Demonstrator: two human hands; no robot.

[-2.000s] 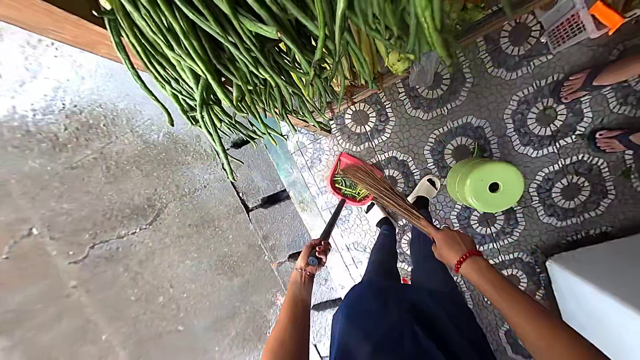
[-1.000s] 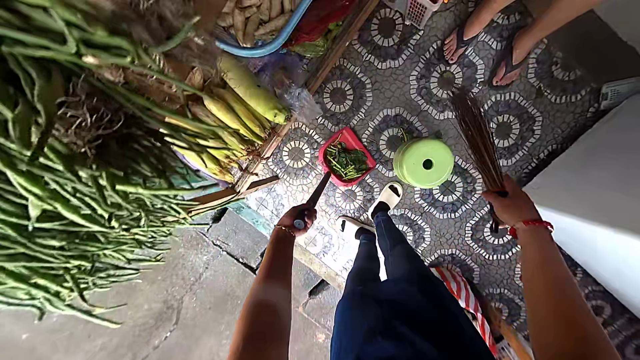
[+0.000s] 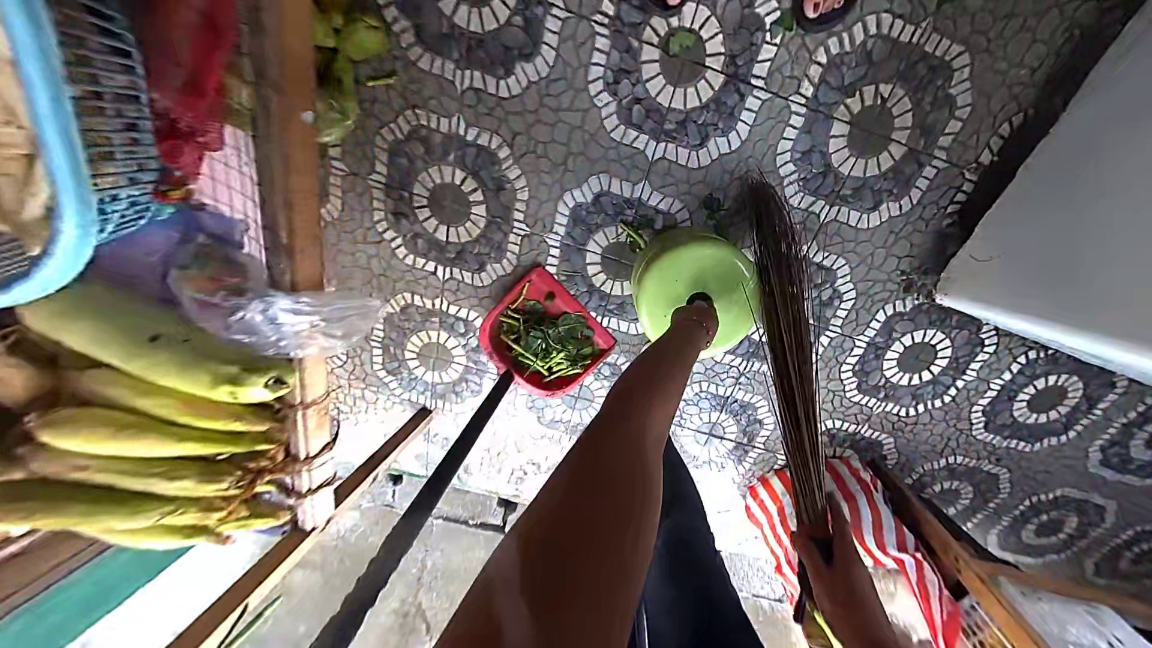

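Observation:
My left hand [image 3: 696, 324] is on top of a round green plastic stool [image 3: 666, 279], its fingers at the dark hole in the seat. My right hand [image 3: 832, 558] grips the handle end of a stick broom [image 3: 787, 342], whose bristles point away from me beside the stool. Left of the stool a red dustpan [image 3: 549, 389] holds leaves and cut green stems [image 3: 540, 337]. Its long dark handle [image 3: 423, 504] slants toward the bottom edge, with no hand on the part in view. Small green scraps lie on the floor by the stool's far side.
Corn ears [image 3: 153, 432] and a blue basket [image 3: 81, 180] fill a wood-edged stand [image 3: 292, 162] at left, with a plastic bag [image 3: 306, 319] hanging over its edge. A white block [image 3: 1071, 207] stands at right. A striped cloth [image 3: 864, 486] lies near my right hand. Another person's toes [image 3: 821, 7] show at top.
My left hand has let go of the dustpan handle and moved onto the green stool. The broom, raised to the right a second ago, is beside the stool. The view has shifted and turned.

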